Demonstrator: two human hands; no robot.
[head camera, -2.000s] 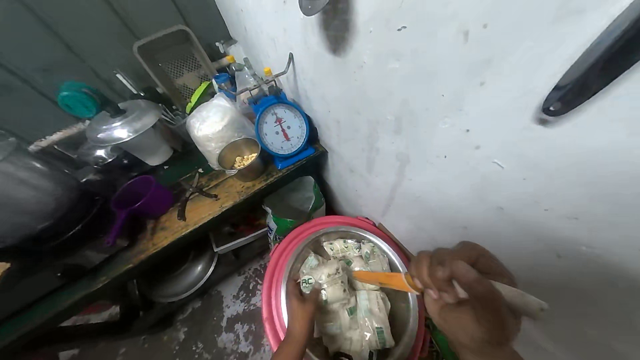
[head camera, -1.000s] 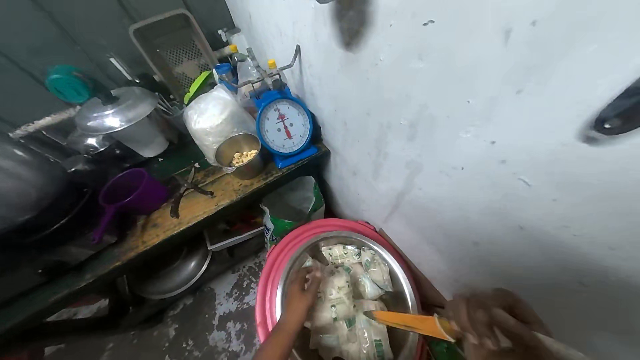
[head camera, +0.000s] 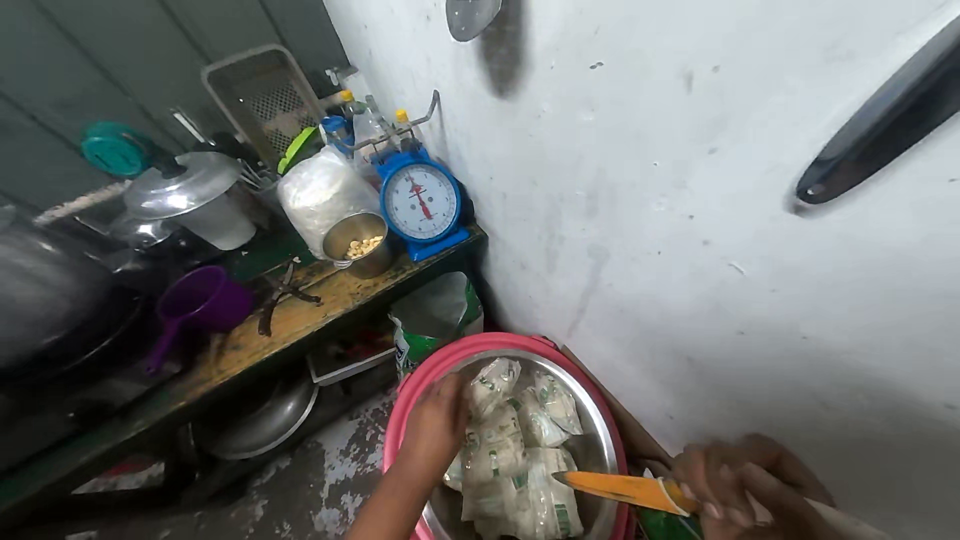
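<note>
Several clear plastic packets (head camera: 499, 450) with green print and pale contents lie in a round metal basin (head camera: 600, 442), which sits in a pink-rimmed tub (head camera: 409, 394). My left hand (head camera: 441, 424) reaches over the basin's left side, its fingertips at the packets and partly hidden. At the lower right, my right hand (head camera: 750, 484) is closed on a knife. The knife's orange blade (head camera: 619, 487) points left over the basin, with its tip over a lower packet. A pale handle runs out behind the hand, which is somewhat blurred.
A worn wooden bench (head camera: 300, 315) at left holds a blue dial scale (head camera: 422, 202), a metal cup (head camera: 360, 244) of pale pieces, a purple dipper (head camera: 202, 300) and a lidded pot (head camera: 184, 184). An open bag (head camera: 439, 307) stands beside the tub. The white wall (head camera: 637, 262) rises at right.
My left hand has shifted across the packets, from low on their left side two seconds ago to their upper left edge. The knife stays in my right hand over the basin's right side.
</note>
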